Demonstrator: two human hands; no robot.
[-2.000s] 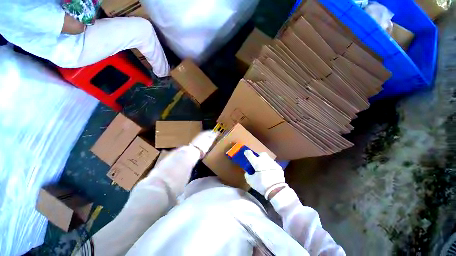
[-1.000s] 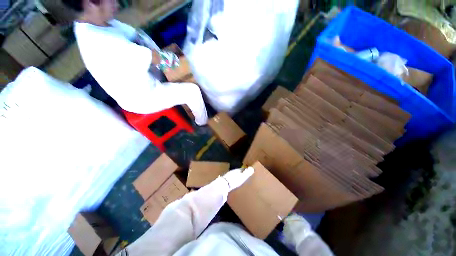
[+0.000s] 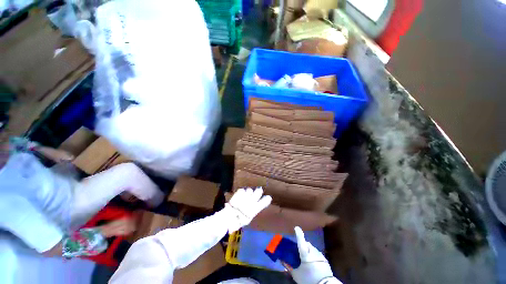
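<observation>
My left hand, in a white glove, reaches to the near left end of the stack of flat cartons. Its fingers are spread at the front blank, which tilts toward me; I see no grip on it. My right hand, also white-gloved, holds the blue and orange tape gun at the bottom of the view. The gun is over a pale blue-white sheet on a yellow slatted crate. A brown carton lies partly hidden below my left forearm.
A blue plastic tote with scraps stands behind the stack. A large filled plastic bag is at upper left. A seated coworker on a red stool is left, near loose cartons. A stained concrete ledge runs right.
The view has swung right and up. The box formerly between my hands is no longer held. My left hand has moved to the stack's front; my right hand still has the tape gun.
</observation>
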